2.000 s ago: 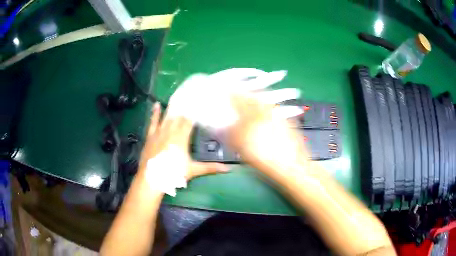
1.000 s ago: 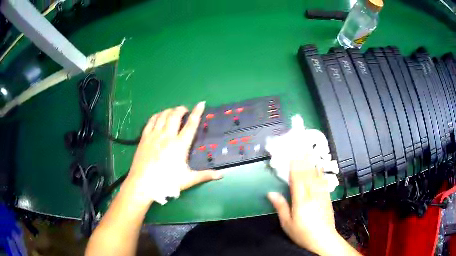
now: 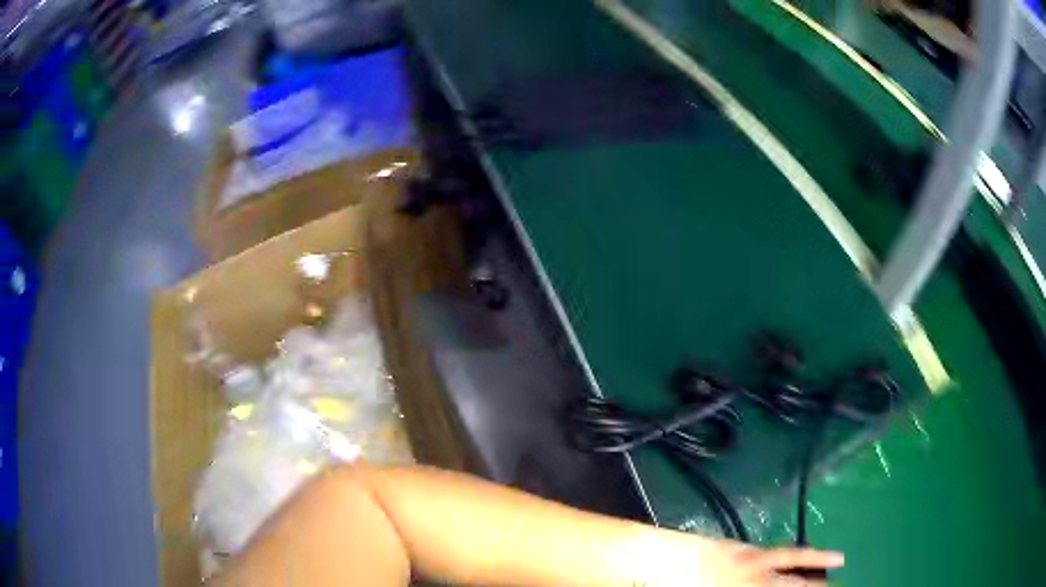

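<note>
My left hand (image 3: 763, 564) is at the bottom edge, partly cut off and blurred. Its fingers point right beside a dark edge, and I cannot tell whether it grips anything. A pale patch shows at the wrist. Bundled black power cords (image 3: 734, 411) lie across the green bench (image 3: 677, 252), just beyond the hand, and cord ends run down towards it. The power strips they belong to are not visible here. My right hand is out of the picture.
An open cardboard box (image 3: 172, 401) with clear plastic bags stands below the bench at left. Behind it is another box with blue and white material (image 3: 333, 109). Blurred dark strips (image 3: 596, 109) lie farther along the bench. A grey post (image 3: 946, 195) stands at right.
The view has swung left, towards the boxes. My right hand, the white glove, the two strips, the row of strips and the bottle have left the picture. My left hand now shows at the bottom edge.
</note>
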